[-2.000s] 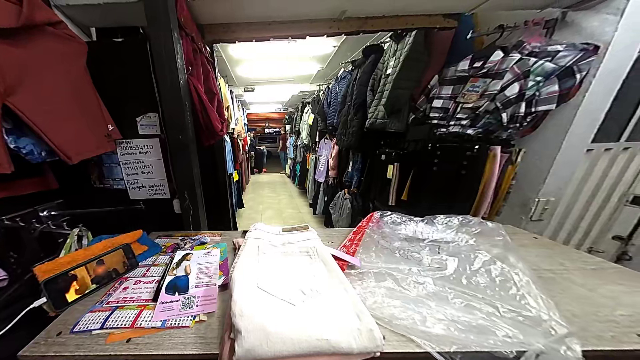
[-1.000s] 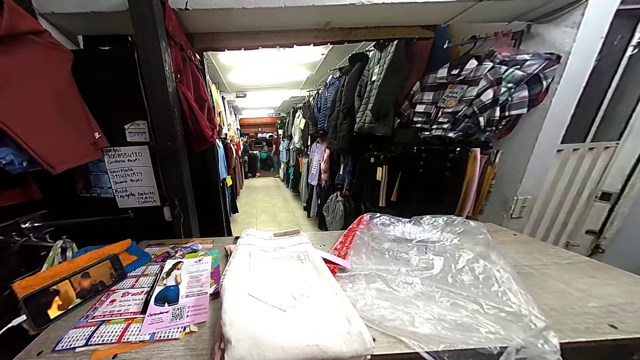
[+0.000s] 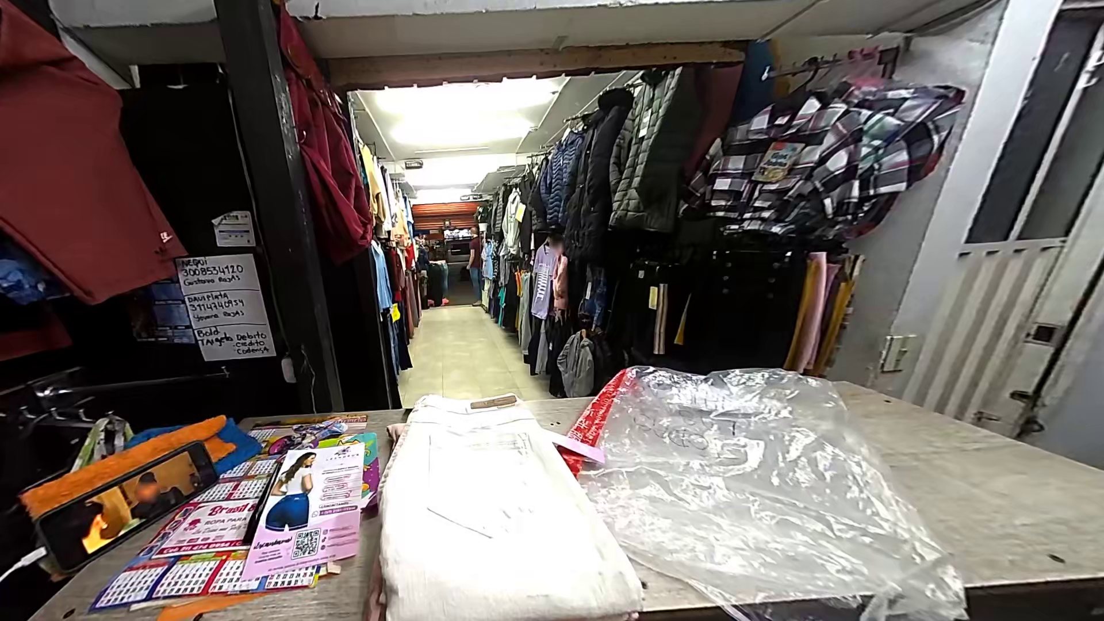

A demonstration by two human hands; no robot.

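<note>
Neither of my hands shows in the head view. Folded white trousers (image 3: 504,509) lie on the wooden counter (image 3: 975,483), with a brown patch at the far waistband and pinkish cloth under their left edge. A crumpled clear plastic bag (image 3: 750,492) with a red printed part spreads just right of them. To the left, a pink flyer (image 3: 310,513) rests on printed calendar sheets (image 3: 185,573). A smartphone (image 3: 125,500) playing a video leans against an orange cloth (image 3: 164,448), with a white cable at its left end.
Past the counter runs a tiled aisle (image 3: 466,349) between racks of clothes, with people far down it. Padded jackets (image 3: 651,155) and a plaid shirt (image 3: 811,164) hang at the right. A dark post (image 3: 276,207) stands at the left; a handwritten sign (image 3: 226,308) is beside it.
The view has shifted slightly. Nothing on the counter has plainly moved.
</note>
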